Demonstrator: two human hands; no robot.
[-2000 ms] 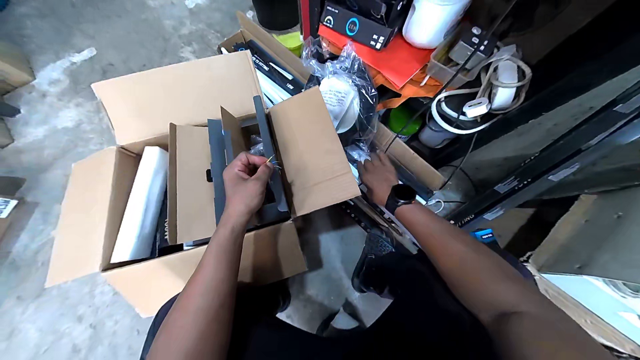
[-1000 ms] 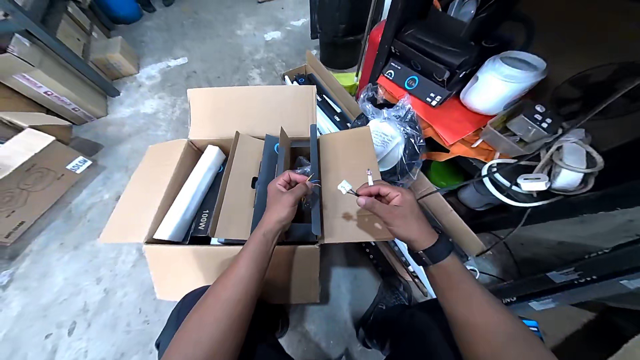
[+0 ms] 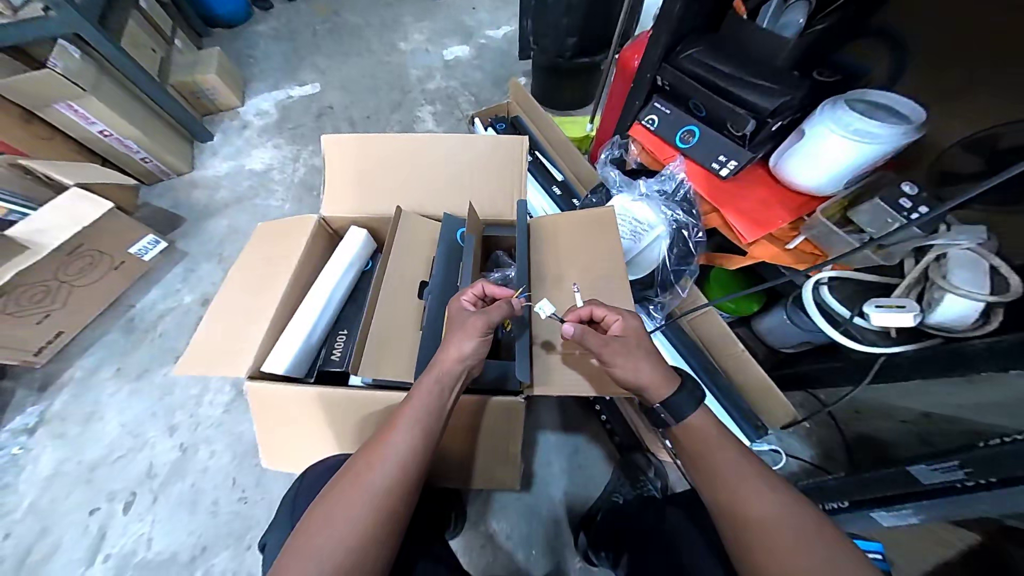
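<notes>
Thin wires [image 3: 520,293] with bare-looking ends are pinched in my left hand [image 3: 475,320], above an open black box [image 3: 523,320]. Just to its right, my right hand [image 3: 610,340] grips a dark lead that ends in a small white connector [image 3: 545,308], close to those wires. A slim white-and-clear piece [image 3: 577,294] stands up from the right fingers; what it is I cannot tell. The black box stands inside a large open cardboard box [image 3: 384,424], with clear plastic wrap [image 3: 501,270] in it. Left of it are a cardboard insert [image 3: 400,296] and a long white wrapped package [image 3: 320,302].
At the right lie a plastic bag [image 3: 680,240], a white tub [image 3: 850,142], a black printed box [image 3: 692,136] and coiled white cable [image 3: 824,320]. A second long carton [image 3: 552,120] stands behind. More cartons [image 3: 72,280] sit at the left.
My right hand was down among the things at the right; it has come over to my left hand, holding the connector lead. The view has shifted to show more at the left.
</notes>
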